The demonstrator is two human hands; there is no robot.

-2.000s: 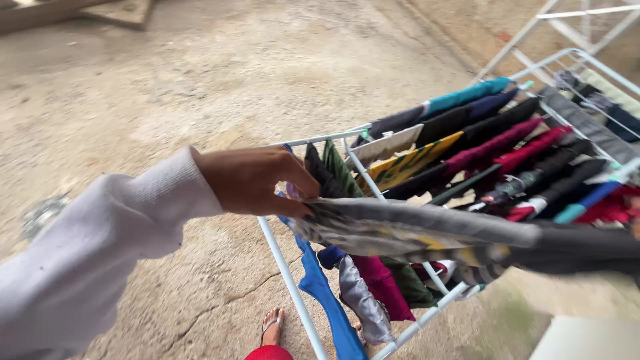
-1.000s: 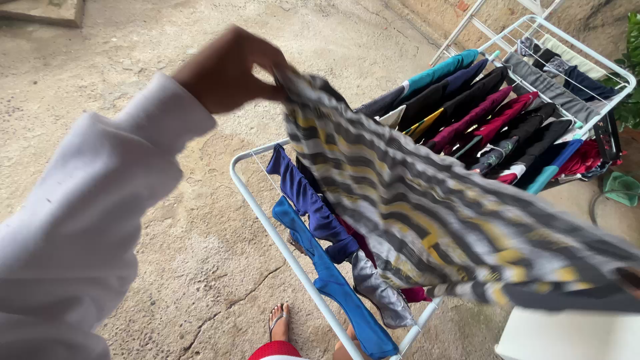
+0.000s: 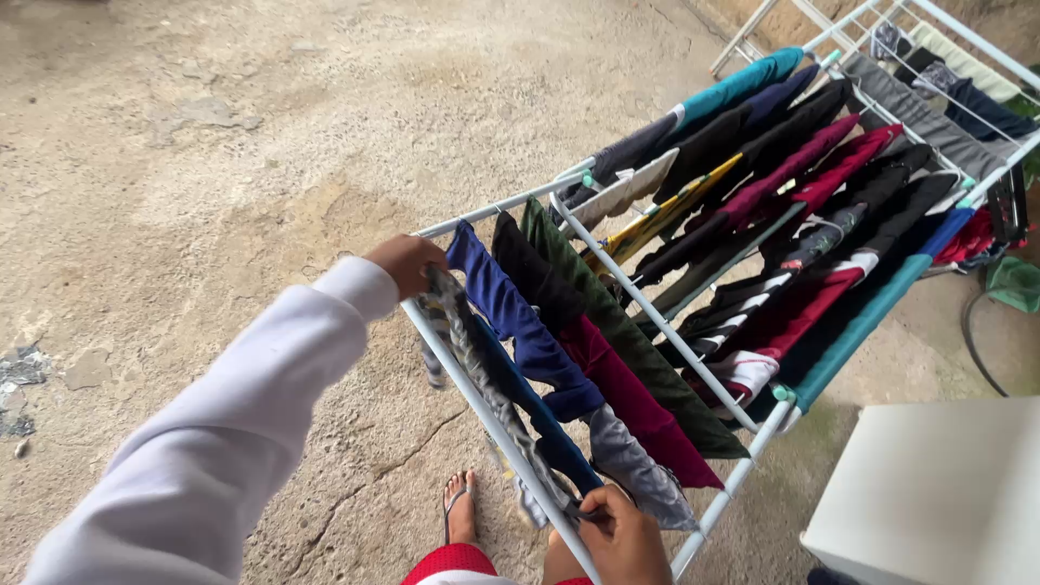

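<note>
A grey patterned garment (image 3: 486, 382) hangs over a line of the white metal clothes drying rack (image 3: 496, 431), just inside its near end bar. My left hand (image 3: 413, 264) pinches its far end beside the rack's corner. At its near end my right hand (image 3: 621, 532) grips the other end, low in the view by the end bar. Right beside it hangs a blue garment (image 3: 540, 414). Further along are a purple-blue garment (image 3: 520, 333), a black one (image 3: 532, 272), a magenta one (image 3: 630, 398) and a dark green one (image 3: 634, 337). Part of the patterned cloth dangles below the bar.
More clothes, among them a teal one (image 3: 739, 85), cover the rack's middle and far sections. A white box-like surface (image 3: 934, 487) stands at the lower right. A green object and a dark hose (image 3: 971, 333) lie at the right. Cracked concrete floor (image 3: 244, 203) spreads to the left.
The patterned garment, stretched in the air above the rack before, now hangs on a line near the end bar. My left hand has come down to the rack's corner, and my right hand has come into view.
</note>
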